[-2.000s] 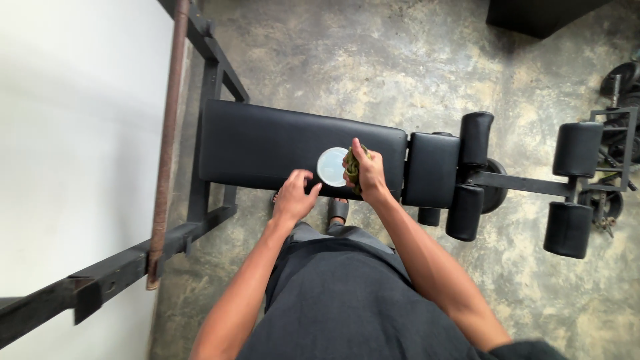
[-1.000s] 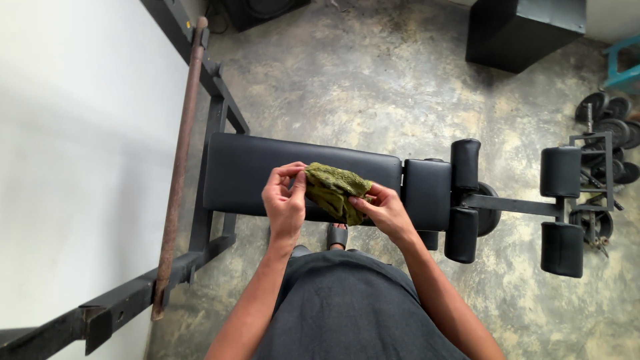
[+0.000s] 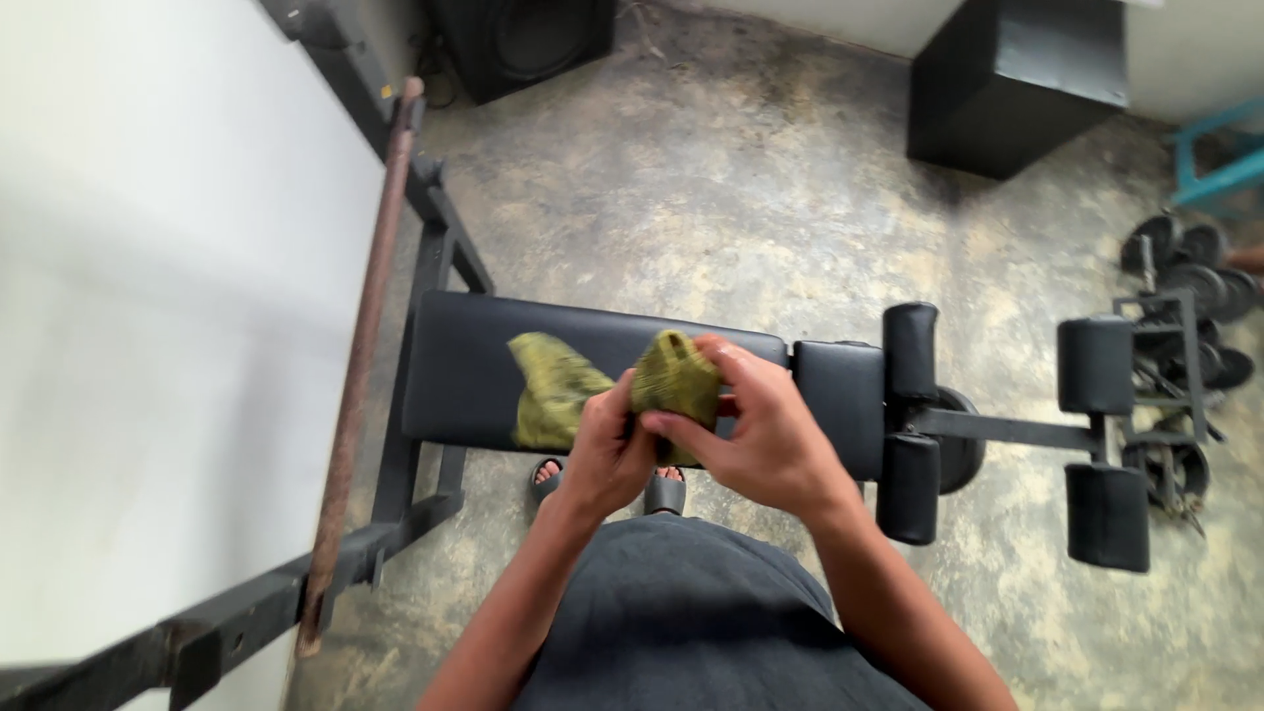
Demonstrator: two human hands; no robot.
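A green cloth is bunched between my two hands above the black padded weight bench. My left hand grips the cloth near its middle, and a blurred part of it sticks out to the left over the bench. With thumb and fingers, my right hand holds the folded end on the right. My hands hide the bench surface beneath them, so I cannot tell what lies there.
A rusty metal bar rests on the black rack frame at the left. Foam rollers and weight plates are at the right. A black box and a speaker stand at the back. My sandalled feet are beside the bench.
Two seconds ago the cloth was crumpled in my right hand beside a round pale container. A second ago both hands held it spread out; now it is gathered and folded between them.
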